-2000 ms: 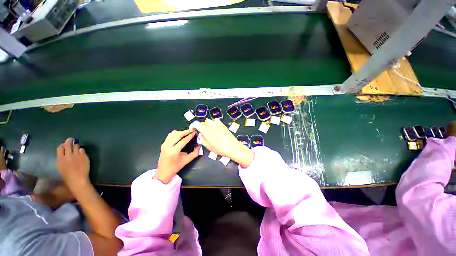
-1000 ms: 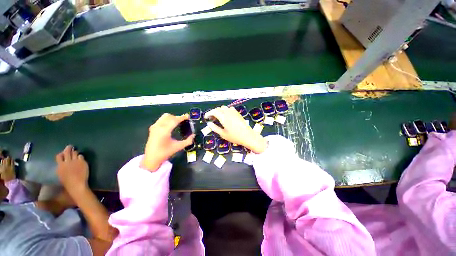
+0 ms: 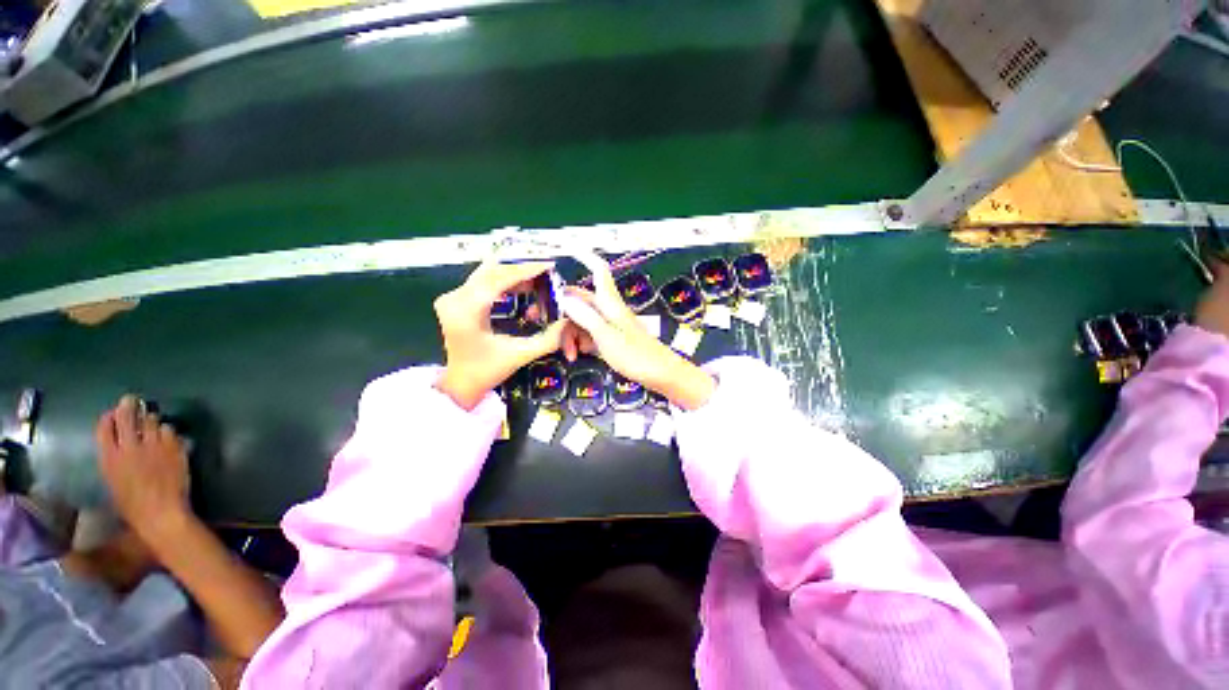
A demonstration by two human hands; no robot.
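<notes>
My left hand [image 3: 483, 330] and my right hand [image 3: 617, 330] meet over the bench near the metal strip. They hold a smartwatch unit [image 3: 553, 291] between them, seen edge-on and partly hidden by the fingers. Another watch lies behind my left fingers. Several smartwatch units with small coloured figures on dark screens lie to the right in an upper row [image 3: 714, 278]. More lie in a lower row [image 3: 588, 390] below my hands. Pale squares [image 3: 580, 437] hang beside them. A thin pink stick tool [image 3: 639, 259] lies by the strip.
A pale metal strip [image 3: 364, 255] separates the bench from the green belt [image 3: 539, 148]. Clear tape [image 3: 809, 337] is on the bench at right. A neighbour's hand [image 3: 146, 465] is at left; a pink-sleeved arm [image 3: 1146, 445] and watches [image 3: 1125, 332] are at right. A grey box stands on a wooden board [image 3: 1038, 175].
My left hand has moved slightly right and up, my right slightly right; they now meet around the watch. The view has shifted a little.
</notes>
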